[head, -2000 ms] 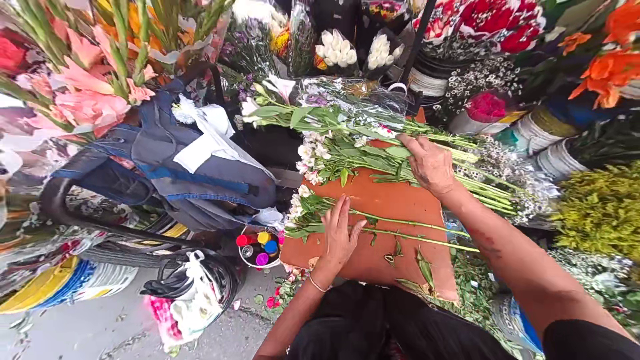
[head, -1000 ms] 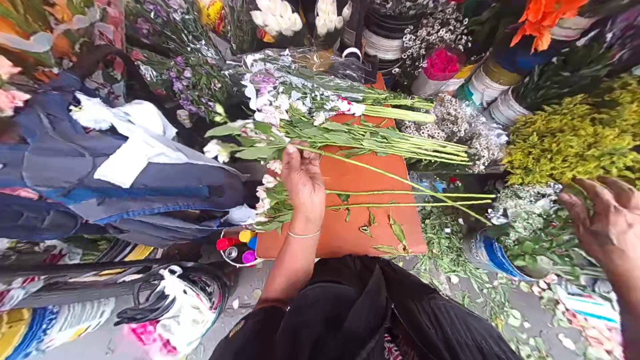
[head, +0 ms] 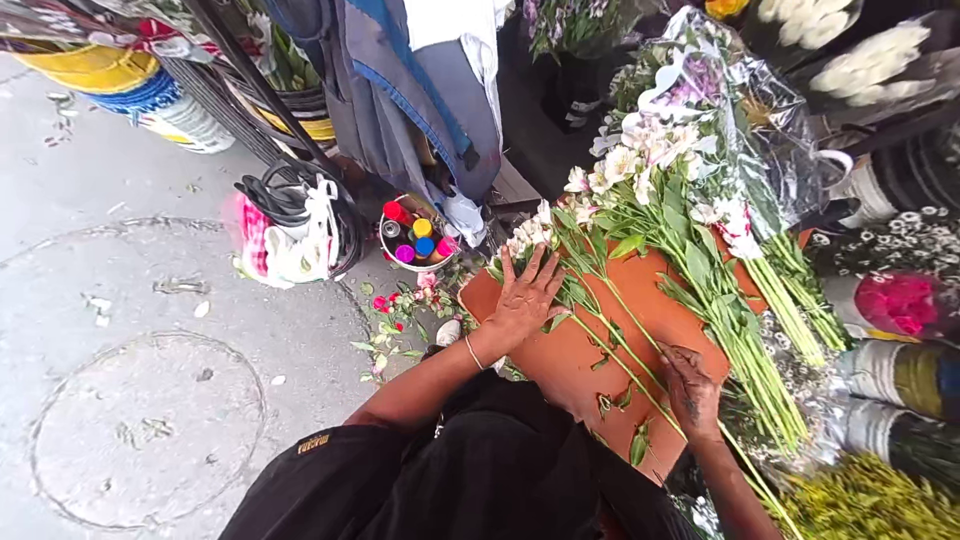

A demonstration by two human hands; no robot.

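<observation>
White alstroemeria stems [head: 694,266] lie in a bunch across an orange-brown board [head: 536,367]. My left hand [head: 525,296] rests with spread fingers beside white blooms at the board's left edge, over the leafy tops of a few separate stems. My right hand [head: 688,386] has its fingers closed around a long green flower stem [head: 634,319] near the board's right edge; the stem runs up toward the leaves by the bunch. Beyond the bunch lies a bouquet in clear plastic wrap [head: 754,135], its cut stems pointing toward me. Loose leaves [head: 640,442] are scattered on the board.
A small bucket of spray cans [head: 420,238] stands left of the board, near a bag with white and black straps [head: 304,232]. Grey-blue cloth [head: 420,97] hangs behind. Buckets of flowers [head: 874,371] and yellow-green foliage [head: 877,499] flank the right side.
The view has swung toward the pavement at left. My right hand, out over the flowers at the far right a second ago, is now at the stem on the board. My left hand has come to the board's left edge.
</observation>
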